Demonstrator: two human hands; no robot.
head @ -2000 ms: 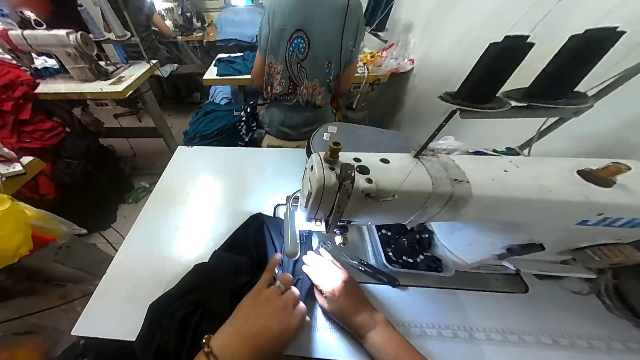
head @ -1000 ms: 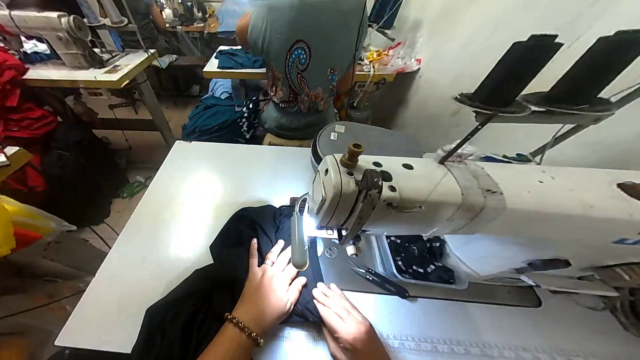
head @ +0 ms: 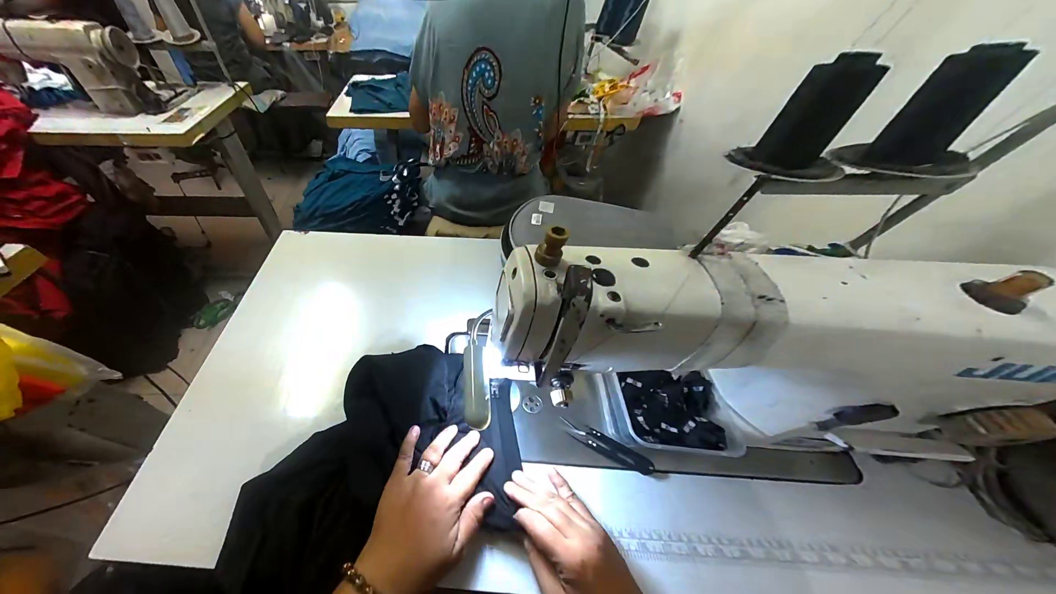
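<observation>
Black fabric (head: 330, 462) lies over the left part of the white sewing table, its upper edge under the needle area of a white industrial sewing machine (head: 643, 313). My left hand (head: 433, 503), with a ring and a beaded bracelet, rests on the fabric with its fingers spread, just below the lamp-lit needle area. My right hand (head: 569, 528) touches the fabric's right edge with its fingertips, close beside the left hand. Black thread snips (head: 610, 450) lie on the metal bed plate right of the fabric. The needle itself cannot be made out.
A clear plastic tray (head: 734, 445) holds dark patterned pieces. Two black thread cones (head: 821, 111) stand on a rack behind the machine. A person (head: 503, 107) sits at a table ahead. Another sewing machine (head: 74, 58) stands far left, near red fabric (head: 37, 190).
Since two seconds ago, my left hand has gone from bent fingers to lying spread on the fabric. My right hand has drawn back from the needle area towards me.
</observation>
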